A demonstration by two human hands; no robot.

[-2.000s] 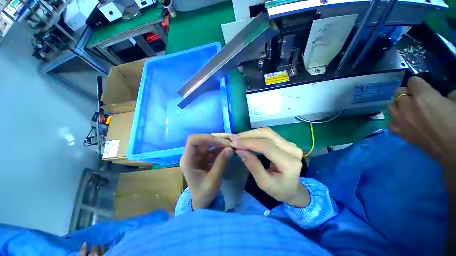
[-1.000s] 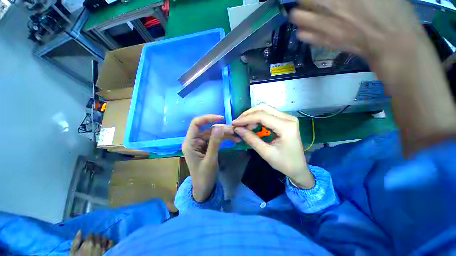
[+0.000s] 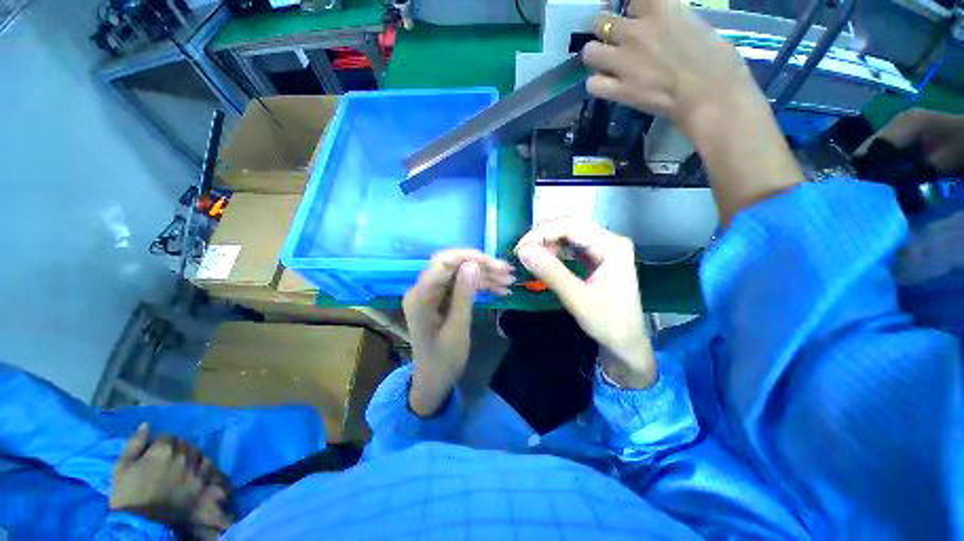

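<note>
My left hand (image 3: 446, 317) is in front of the blue bin's near right corner, thumb close to its fingers. My right hand (image 3: 594, 285) is just to its right, thumb and index fingertips together in a pinch. The hands are slightly apart. Whether a tiny part is between the fingertips of either hand cannot be told. A small orange item (image 3: 537, 285) shows between and behind my hands, partly hidden. The blue bin (image 3: 495, 211) stands beyond, with the metal chute (image 3: 492, 124) sloping down into it.
Another person's arm (image 3: 751, 137) reaches across the machine (image 3: 624, 217), its hand at the chute's upper end. Another hand (image 3: 918, 137) is by a black part at far right. A person's hands (image 3: 169, 481) rest at lower left. Cartons (image 3: 280, 365) stand left.
My hands have moved from touching to slightly apart. The other person's hand has gone from the machine's right side to the chute's top. The view has shifted.
</note>
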